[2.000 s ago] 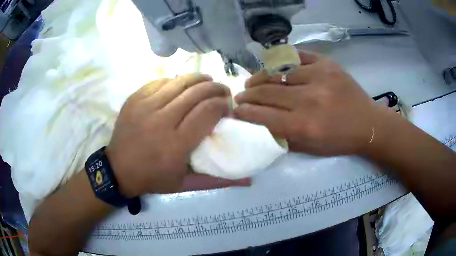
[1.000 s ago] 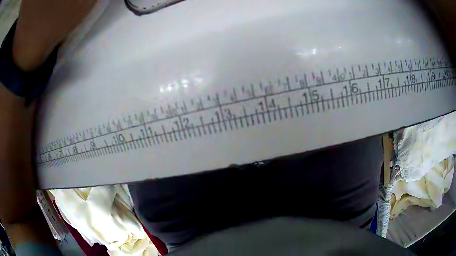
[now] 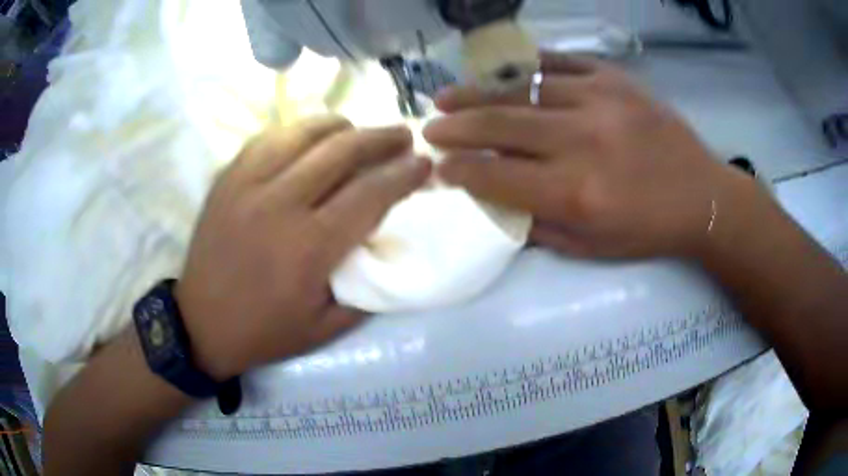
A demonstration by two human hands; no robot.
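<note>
A cream fabric piece (image 3: 432, 251) lies on the machine bed, glaring white under the lamp, with a rounded edge toward me. My left hand (image 3: 288, 242) lies on it from the left, fingertips close to the presser foot and needle (image 3: 405, 88). My right hand (image 3: 576, 158) presses on it from the right, fingers pointing at the same spot. Both hands hold the fabric down; the fingertips nearly meet in front of the needle. The seam under the fingers is hidden. The garment bulk (image 3: 102, 195) is heaped to the left. The picture is slightly blurred.
The sewing machine head (image 3: 372, 23) hangs over the work, with a cream cylinder (image 3: 502, 58) above my right fingers. Black scissors (image 3: 714, 11) lie at the far right rear. The printed ruler (image 3: 465, 400) follows the front edge. Pale cloth (image 3: 755, 418) lies below the table at right.
One second ago the view was down at the table edge and lap, with the fabric and right hand out of clear sight. Now the machine, the fabric and both hands on it show again.
</note>
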